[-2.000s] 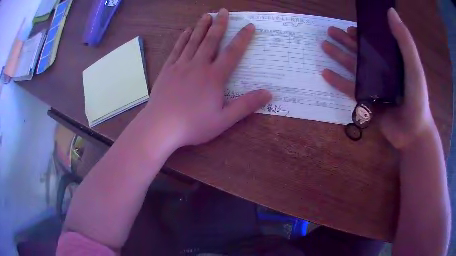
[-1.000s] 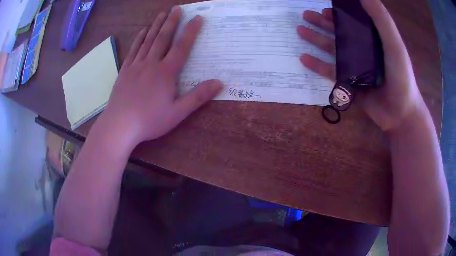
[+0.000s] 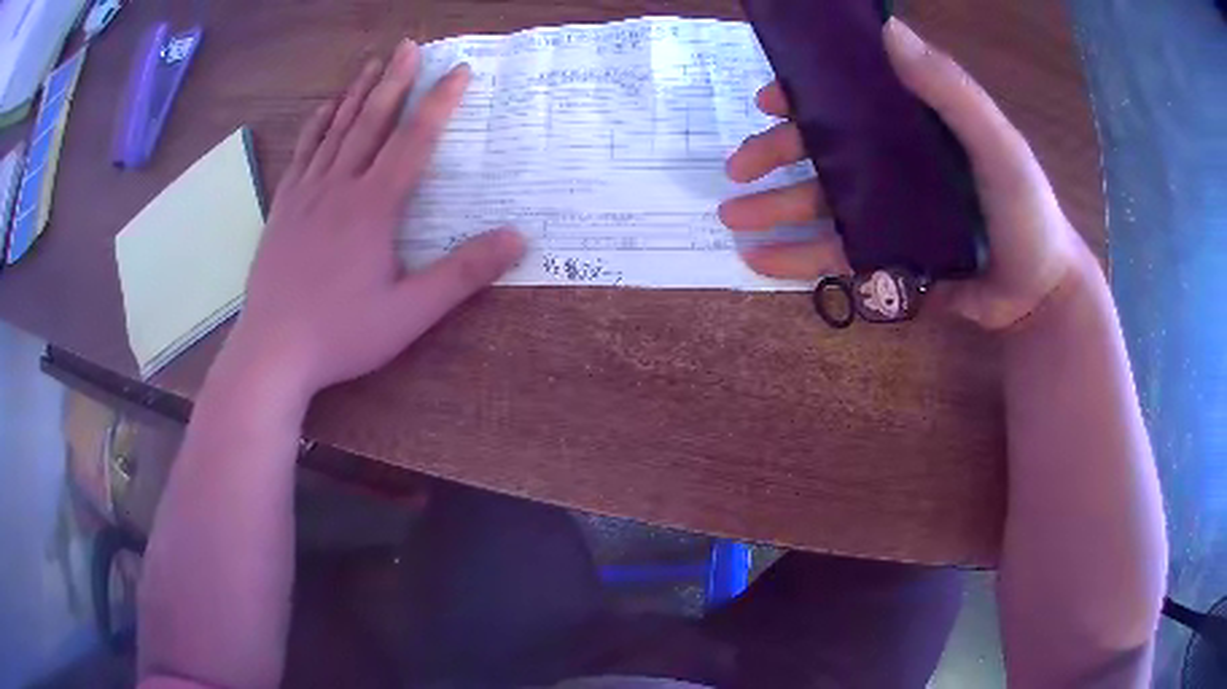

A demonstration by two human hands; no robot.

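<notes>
A creased white printed form (image 3: 606,148) lies on the desk, with handwriting along its near edge. My left hand (image 3: 357,242) lies flat with fingers spread over the form's left side and holds nothing. My right hand (image 3: 996,202) holds a dark smartphone (image 3: 881,148) at the form's right side, its thumb along one edge. The other fingers reach out past the phone over the form. A charm strap (image 3: 884,295) with a ring hangs from the phone's near end. The phone's upper end is cut off by the picture's top edge.
A pale yellow form pad (image 3: 195,249) lies left of my left hand. A purple stapler (image 3: 155,94) lies beyond it. A blue-and-yellow strip (image 3: 46,148) and booklets are at the far left. The dark wooden desk's (image 3: 673,404) front edge curves above my lap.
The view has shifted, so the desk items appear further left. The phone has tilted, its upper end leaning left, and it covers more of the form's right side. My left hand stays on the form.
</notes>
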